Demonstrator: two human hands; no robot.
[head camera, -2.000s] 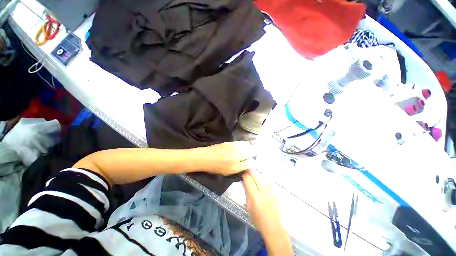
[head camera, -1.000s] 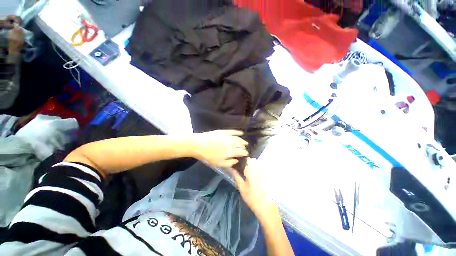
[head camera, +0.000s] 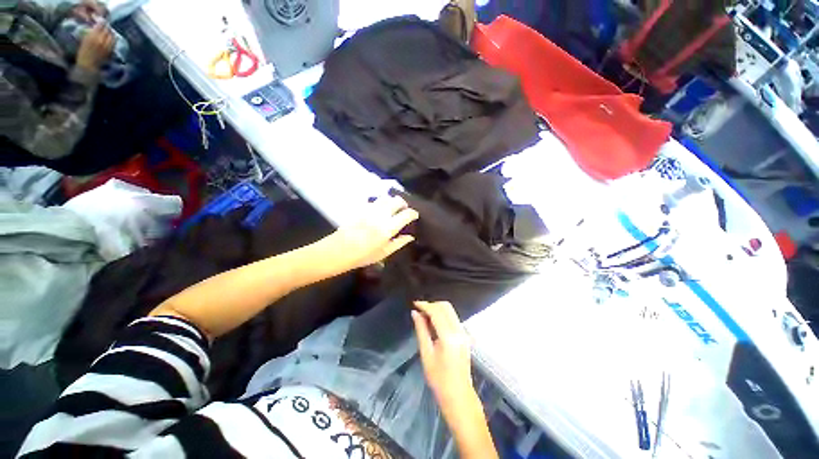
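Observation:
A dark brown garment piece (head camera: 458, 238) runs from the needle area of the white sewing machine (head camera: 620, 264) to the table's front edge, with folds fanning out from the needle. My left hand (head camera: 377, 231) lies at the piece's left edge, fingers spread; its thumb side is hard to make out. My right hand (head camera: 442, 345) is at the piece's lower edge, thumb and fingers apart, with nothing seen in it. A dark garment pile (head camera: 422, 99) lies behind, touching the piece. Glare washes out the needle.
Snips (head camera: 641, 417) and tweezers (head camera: 662, 414) lie right of the needle area. A red cloth (head camera: 575, 108) lies behind the pile. Orange-handled scissors (head camera: 235, 61) and a small dark box (head camera: 269, 102) are at the far left. Another person's hand (head camera: 94, 45) shows top left.
My hands have moved apart: the left up and away along the piece, the right a little down. The piece is spread out more between them. The view has shifted, showing more at the top.

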